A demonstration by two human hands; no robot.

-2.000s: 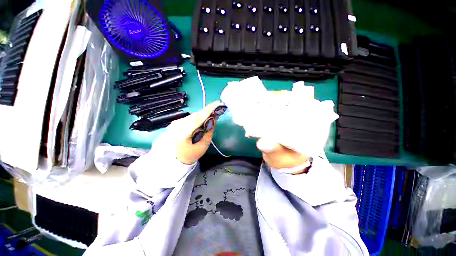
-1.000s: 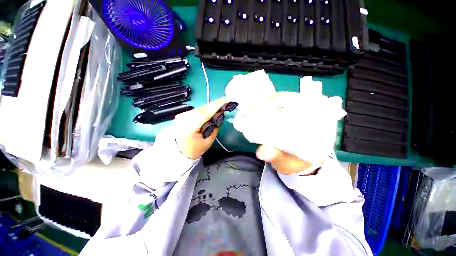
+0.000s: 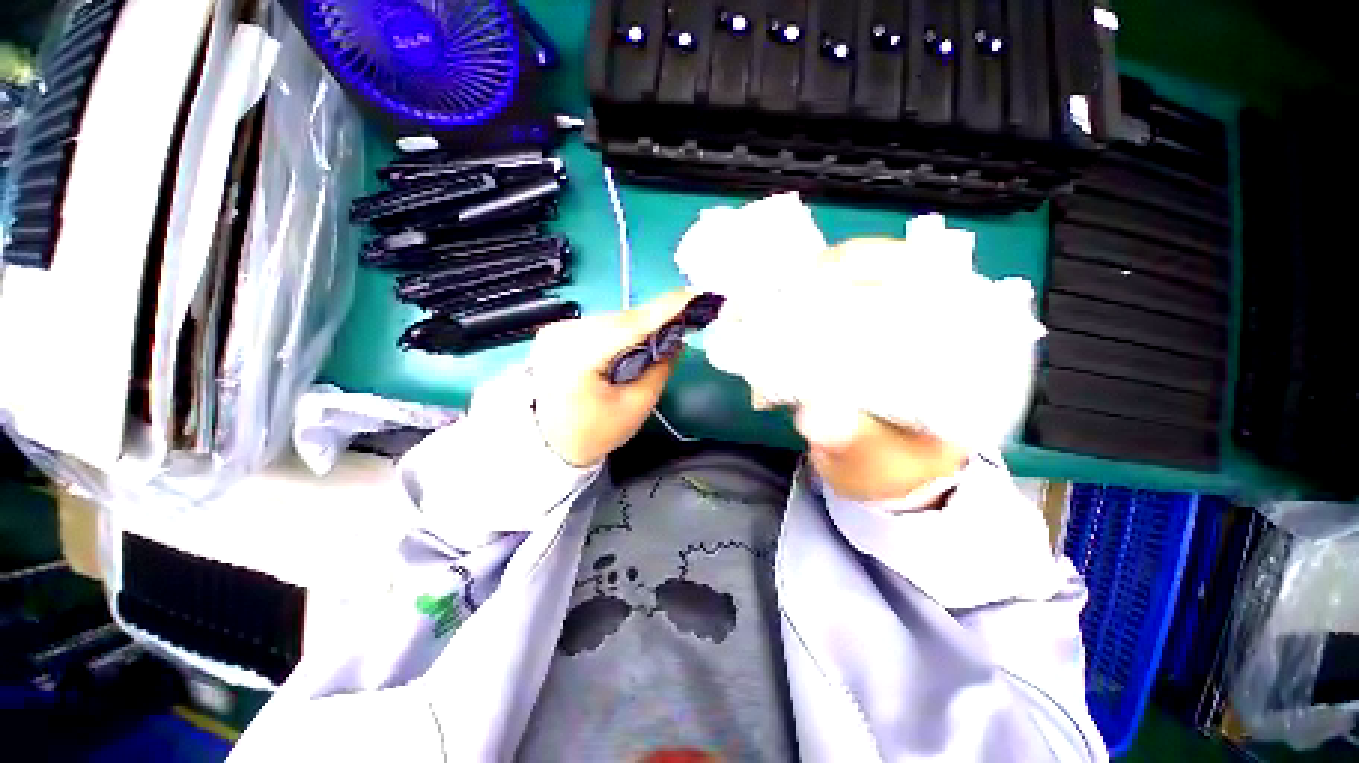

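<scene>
My left hand (image 3: 604,391) is closed around a few black tubes (image 3: 647,355), whose dark round ends show at the fist; their other ends are hidden. My right hand (image 3: 879,447) holds a large crumpled white cloth (image 3: 894,336) that covers most of its fingers. The cloth's left part touches or overlaps the tubes' tips; the exact contact is washed out by glare. A loose pile of black tubes (image 3: 477,246) lies on the green mat (image 3: 373,350) to the left of my left hand.
A purple-blue fan (image 3: 425,60) stands at the back left, a white cable (image 3: 619,239) beside it. A black tray stack (image 3: 835,90) with bright dots is behind; a ribbed black tray (image 3: 1133,313) is right. Plastic-wrapped white trays (image 3: 112,224) stand left. A blue crate (image 3: 1133,581) is lower right.
The view has shifted, so the fan and trays sit higher. My left hand has turned the tubes' ends and brought them closer to the cloth. Both hands keep their hold.
</scene>
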